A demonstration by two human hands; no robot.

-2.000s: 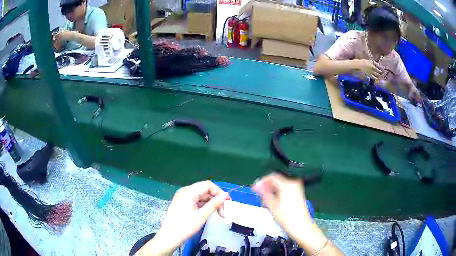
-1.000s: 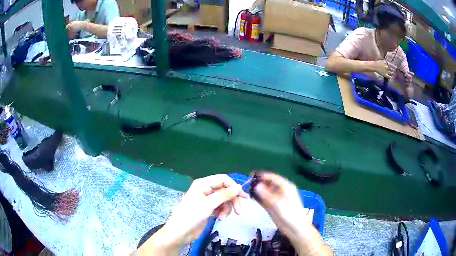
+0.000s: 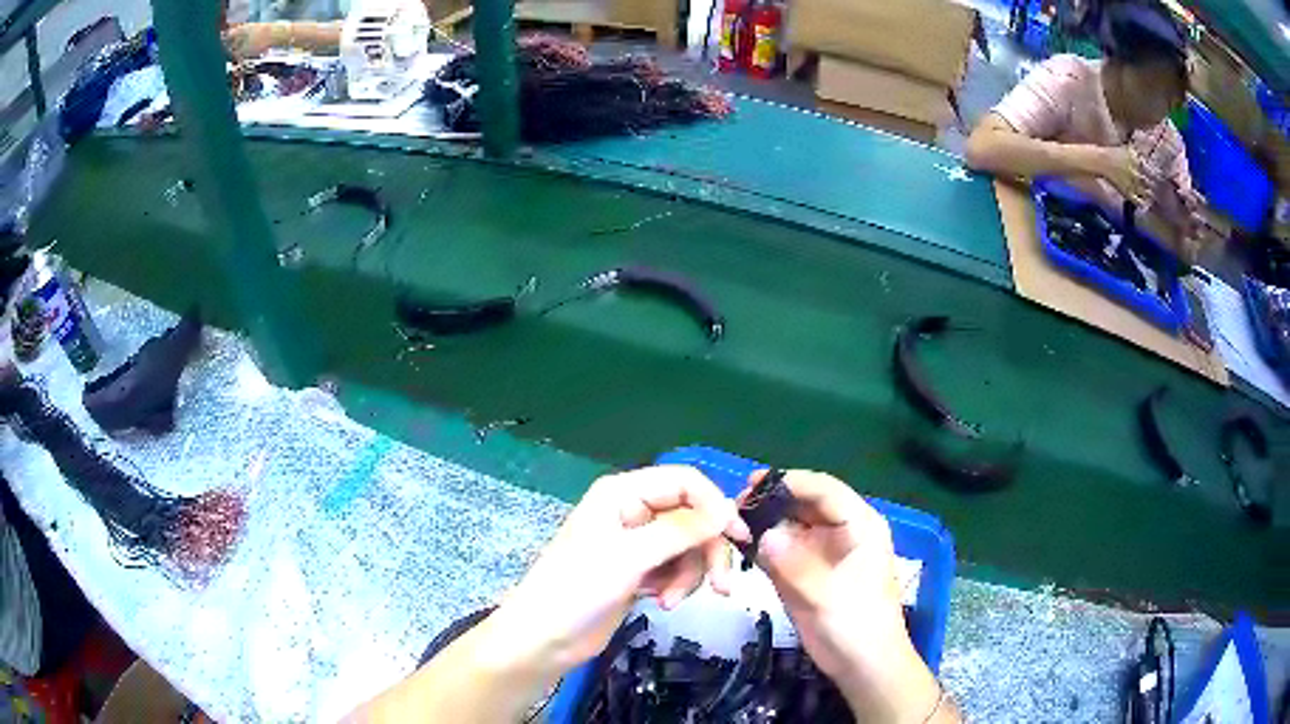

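Observation:
My right hand [image 3: 835,552] holds a small black plastic fitting [image 3: 765,506] between thumb and fingers above the tray. My left hand [image 3: 658,530] is beside it, fingertips pinched close to the fitting; a thin reddish wire seems to be at the fingertips, too small to tell clearly. The blue parts tray [image 3: 927,545] lies under both hands. Its white liner [image 3: 703,618] shows between the hands, and a heap of black glossy fittings [image 3: 707,686] lies at the tray's near side, partly hidden by my wrists.
The green conveyor belt [image 3: 566,382] beyond the tray carries several black bands [image 3: 676,300]. A green post [image 3: 234,212] stands at left. A cable bundle [image 3: 128,495], black cloth [image 3: 149,379] and spray can [image 3: 60,314] are at bench left. A coiled cable [image 3: 1153,679] is at right. A worker sits opposite.
The view has shifted, so the scene sits further right and higher. My right hand has come to hold a black fitting, now close against my left fingertips.

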